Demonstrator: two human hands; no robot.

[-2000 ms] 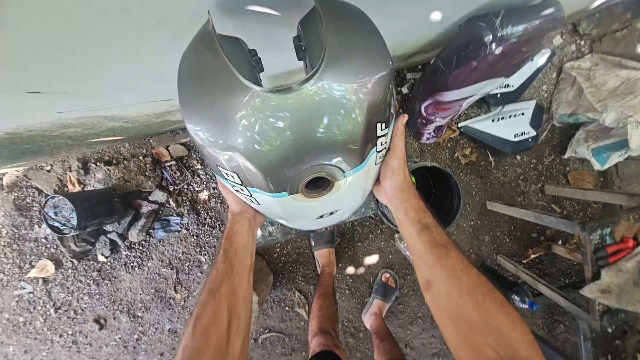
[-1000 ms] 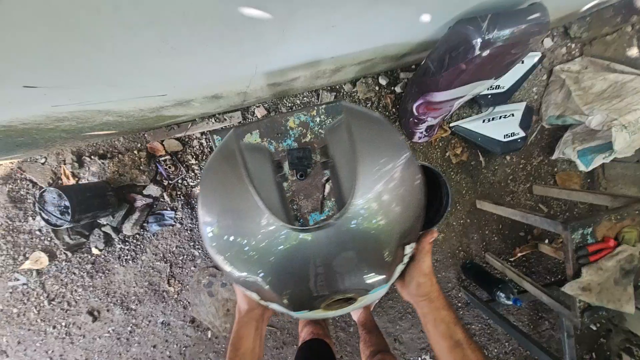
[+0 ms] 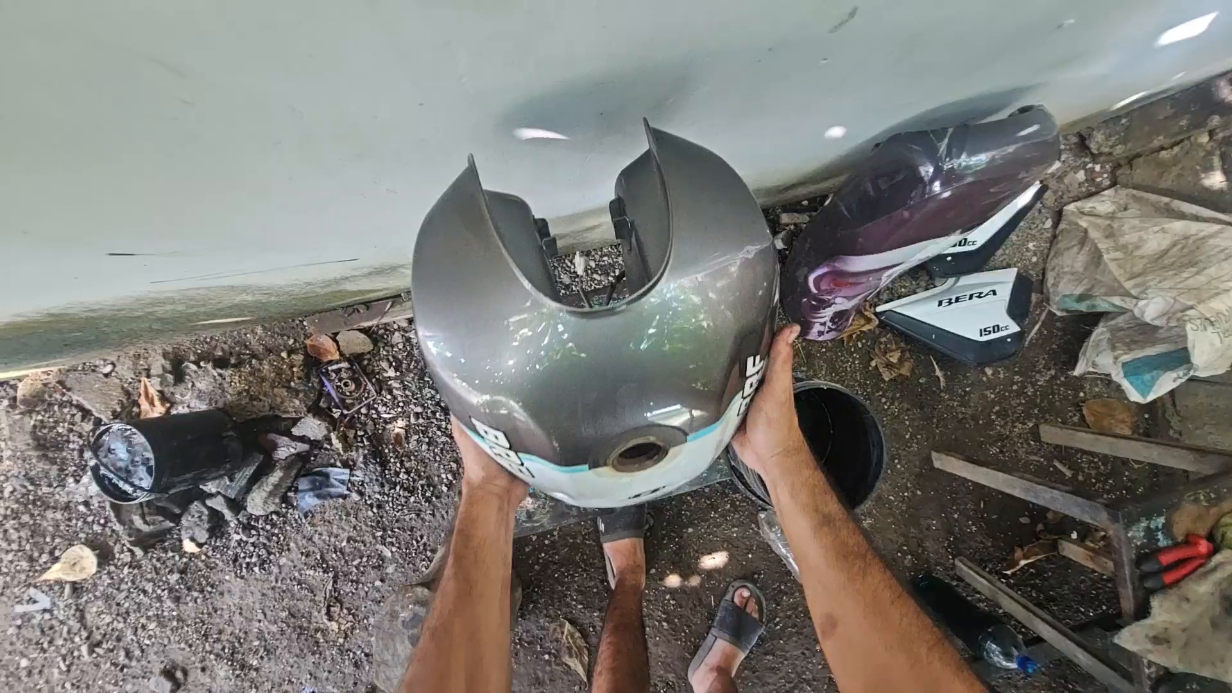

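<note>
A grey motorcycle fuel tank (image 3: 587, 375) with a white lower band, a thin blue stripe and lettering is held up in the middle of the view. Its round filler opening (image 3: 638, 454) faces me, and the U-shaped cutout points away. My left hand (image 3: 489, 462) grips the tank's lower left side, its fingers partly hidden beneath. My right hand (image 3: 773, 414) holds the lower right side, with the thumb up along the edge. Just beyond my right hand is a black bucket (image 3: 842, 438). A surface beneath the tank is mostly hidden.
A pale wall or panel (image 3: 289, 144) crosses the far side. On the right lie a purple motorcycle body part (image 3: 905, 202), white-and-black side covers (image 3: 972, 313), sacking (image 3: 1136, 269), a metal frame (image 3: 1030, 491), red-handled pliers (image 3: 1176, 560) and a bottle (image 3: 996, 640). A black can (image 3: 173, 452) lies left among stones.
One second ago the tank sat lower and tilted, with a paint-spotted surface showing through its cutout. Both hands have since raised and tipped it, bringing the filler opening and lettering into view.
</note>
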